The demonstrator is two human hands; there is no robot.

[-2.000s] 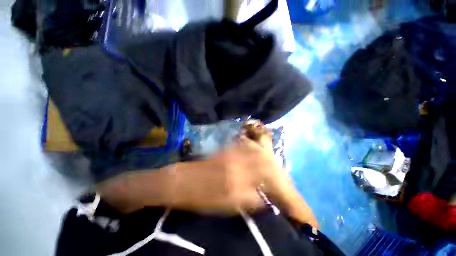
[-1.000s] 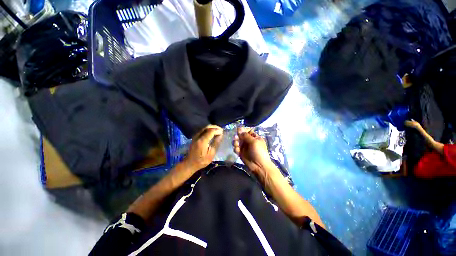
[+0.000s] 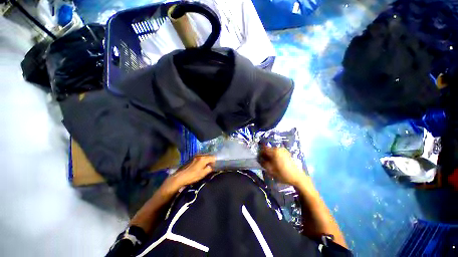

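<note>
A dark grey suit jacket (image 3: 201, 103) hangs by a thick black hanger (image 3: 213, 30) from the blunt-ended hanging pole (image 3: 185, 29). My left hand (image 3: 197, 169) and my right hand (image 3: 277, 161) are low in front of my body, below the jacket's lapels. Between them they hold a translucent garment poly bag (image 3: 236, 159), stretched in a flat band. Shiny bagged jackets (image 3: 291, 193) lie below and beside my right hand. My right fingertips are dark and partly blurred.
A dark blue plastic basket (image 3: 118, 55) with poly sheets stands beyond the pole. Unbagged jackets (image 3: 118, 135) lie on a cardboard sheet (image 3: 85, 163) at left, with black plastic sacks (image 3: 78, 62) behind. A dark garment heap (image 3: 384, 68) and a blue crate (image 3: 432, 242) are at right.
My hands have moved apart and slightly down, and the poly bag is now spread between them. The hanger and pole have shifted in view and look tilted.
</note>
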